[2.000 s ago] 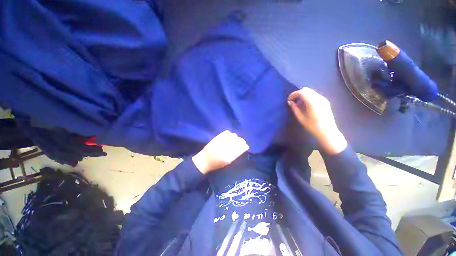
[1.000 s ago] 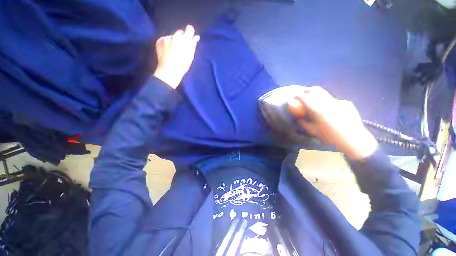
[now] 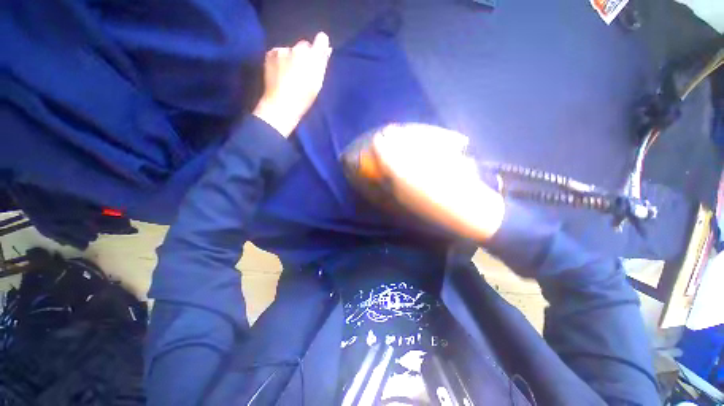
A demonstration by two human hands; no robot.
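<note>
A navy-blue garment piece (image 3: pixel 317 170) lies on the dark table cover in front of me, with some creases. My right hand (image 3: pixel 433 178) is shut on the steam iron (image 3: pixel 363 168), which rests on the piece; the hand hides most of it, and glare blurs both. The iron's orange-brown tip shows at the hand's left side. My left hand (image 3: pixel 295 79) rests on the piece's upper left part, fingers pointing away from me, holding nothing that I can see.
A large crumpled navy garment pile (image 3: pixel 135 87) covers the table's left side. Ribbed hoses (image 3: pixel 556 186) run right from the iron to a tied joint. A red-and-white card (image 3: pixel 610 9) lies far right. A black heap (image 3: pixel 71 333) is on the floor at left.
My right hand let go of the cloth, took hold of the iron and moved it left onto the piece. My left hand moved from the near edge to the upper left.
</note>
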